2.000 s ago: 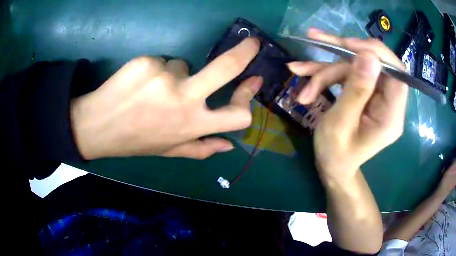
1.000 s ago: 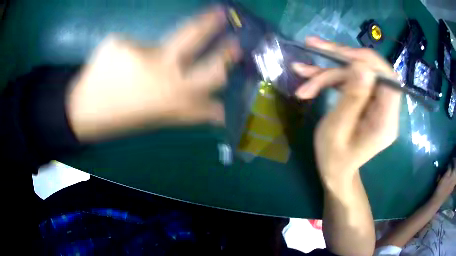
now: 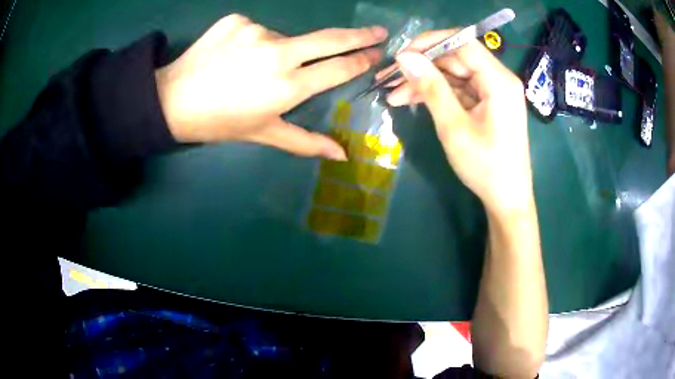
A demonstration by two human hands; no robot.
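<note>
A clear tape sheet [image 3: 351,194] with rows of amber-yellow rectangles lies flat on the green table, with glare on its upper right part. My right hand [image 3: 462,111] holds silvery tweezers [image 3: 468,35]; their dark tips point down-left at the sheet's upper end. Whether the tips hold anything is too small to tell. My left hand [image 3: 255,85] lies palm down with fingers apart; its thumb touches the sheet's left edge and its fingertips reach toward the upper end. It holds nothing.
Several black device units [image 3: 592,92] are grouped at the right, some with boards showing. A black speaker module with a yellow round centre [image 3: 492,40] is near the tweezers' far end. Clear film [image 3: 385,22] lies beyond the sheet. A person's pale sleeve [image 3: 618,326] is at the lower right.
The black housing with the thin wires and white plug is gone from under my hands. The yellow sheet is now uncovered. My left hand has let go and rests at the sheet; the tweezers now point down-left.
</note>
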